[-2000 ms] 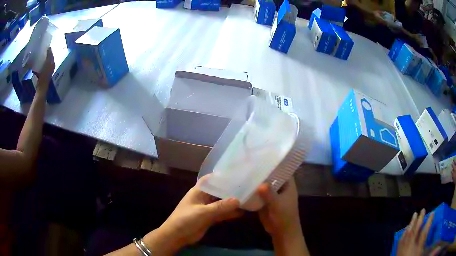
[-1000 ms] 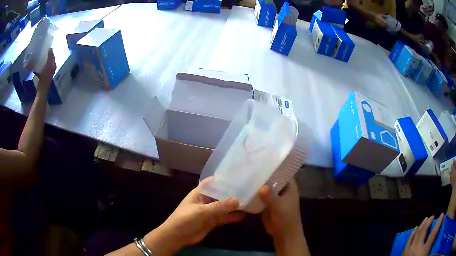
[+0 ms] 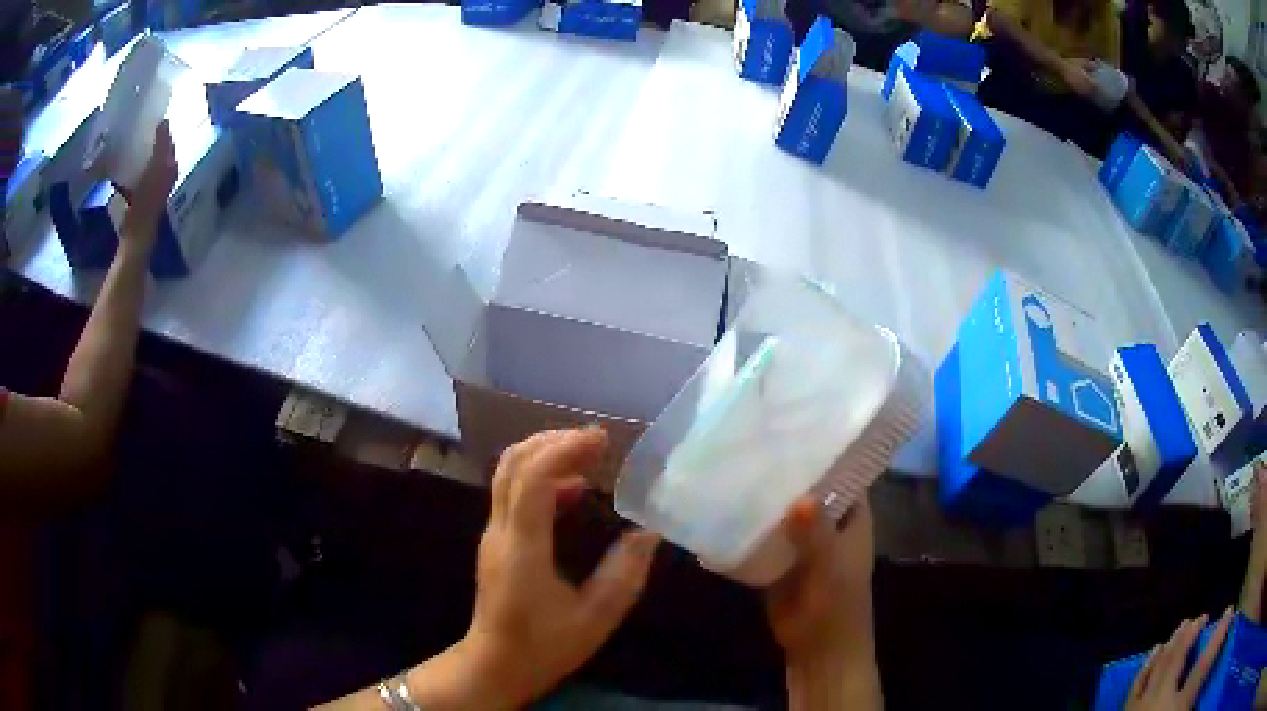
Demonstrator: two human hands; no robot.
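Observation:
A white rounded-oblong appliance housing (image 3: 778, 417) with a ribbed side band is tilted in front of me, with a translucent cover or wrap and a pale green strip showing on its face. My right hand (image 3: 823, 576) holds its lower right end. My left hand (image 3: 549, 556) is off the housing, just left of it, fingers apart and empty, slightly blurred. An open carton (image 3: 598, 340) with a plain grey-white inside stands behind my hands at the table edge, flaps spread.
A light-blue carton (image 3: 1035, 389) stands at the right, beside blue and white cartons (image 3: 1150, 424). More cartons (image 3: 309, 153) stand at the left, where a person's hand (image 3: 153, 174) holds a white item. Other people's hands show at the right. The table has a rough wooden edge (image 3: 473, 465).
My left hand has let go of the housing and opened to its left. The housing has shifted right in the picture, and its green strip shows clearly. The whole view has shifted slightly.

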